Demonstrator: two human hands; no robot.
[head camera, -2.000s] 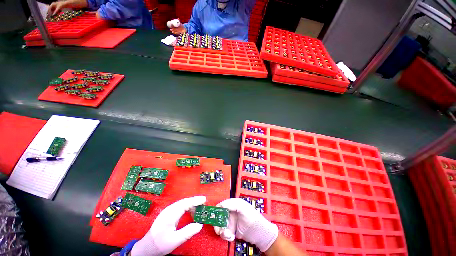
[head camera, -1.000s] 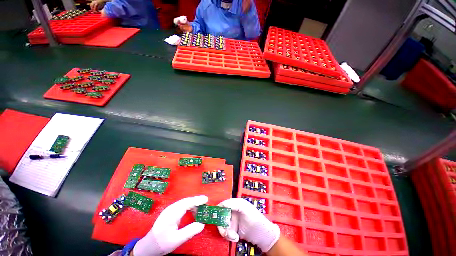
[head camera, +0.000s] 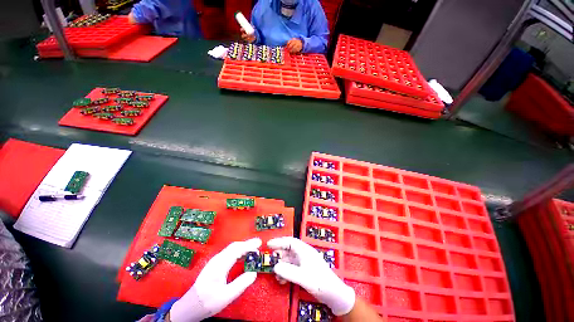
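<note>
A small circuit board (head camera: 262, 261) is held between my two white-gloved hands, component side showing, with a yellow part in its middle. My left hand (head camera: 220, 282) grips its left end between thumb and fingers. My right hand (head camera: 309, 274) holds its right end and hides part of it. Below and beyond lies a flat red sheet (head camera: 208, 282) with several loose boards, mostly green side up. To the right is a red compartment tray (head camera: 394, 236); its left column holds boards component side up, partly hidden by my right hand.
A record sheet (head camera: 56, 220) with a pen (head camera: 61, 197) and one green board (head camera: 77, 182) lies at left. A smaller red sheet (head camera: 135, 127) with several boards is farther off. Coworkers, trays (head camera: 277, 83) and stacked trays (head camera: 393, 104) are across the bench. A metal post (head camera: 488, 56) stands right.
The held board has turned from its green solder side to its component side. My right fingers have shifted over its right end. The coworker opposite has raised a white object.
</note>
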